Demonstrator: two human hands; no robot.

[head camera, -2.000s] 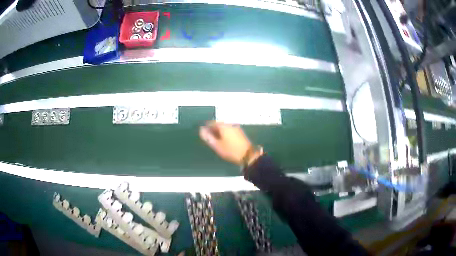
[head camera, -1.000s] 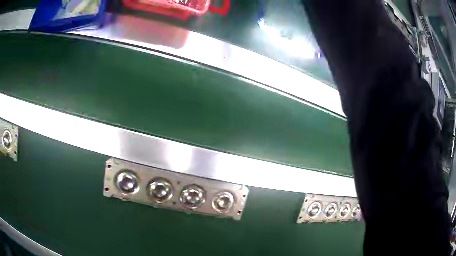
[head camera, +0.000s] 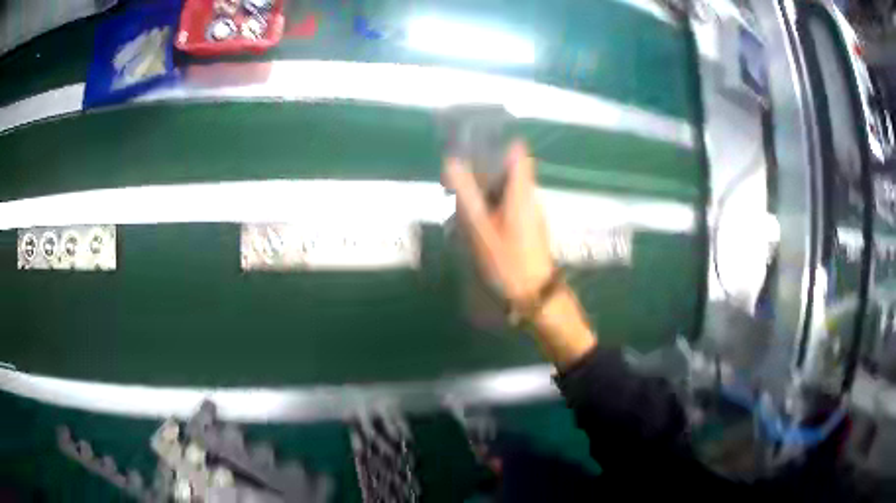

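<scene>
My right hand [head camera: 509, 231] reaches in from the lower right over the green conveyor, blurred. Its thumb and fingers are on the near end of a dark grey block-like object [head camera: 479, 138], too blurred to name, over the far lane and rail. A carrier plate with round parts [head camera: 329, 246] lies left of my hand, a second plate [head camera: 67, 248] lies far left, and a third [head camera: 604, 246] is partly hidden behind my hand. My left hand is not in view.
A red bin with round parts [head camera: 231, 44] and a blue bin [head camera: 103, 69] are at the upper left. Notched bars [head camera: 246, 462] and shiny part strips [head camera: 385, 457] lie along the near edge. A silver machine frame [head camera: 796, 196] stands at the right.
The view swung close to the plates and back out. My right hand, earlier near the right-hand plate, is now farther forward with the dark grey object.
</scene>
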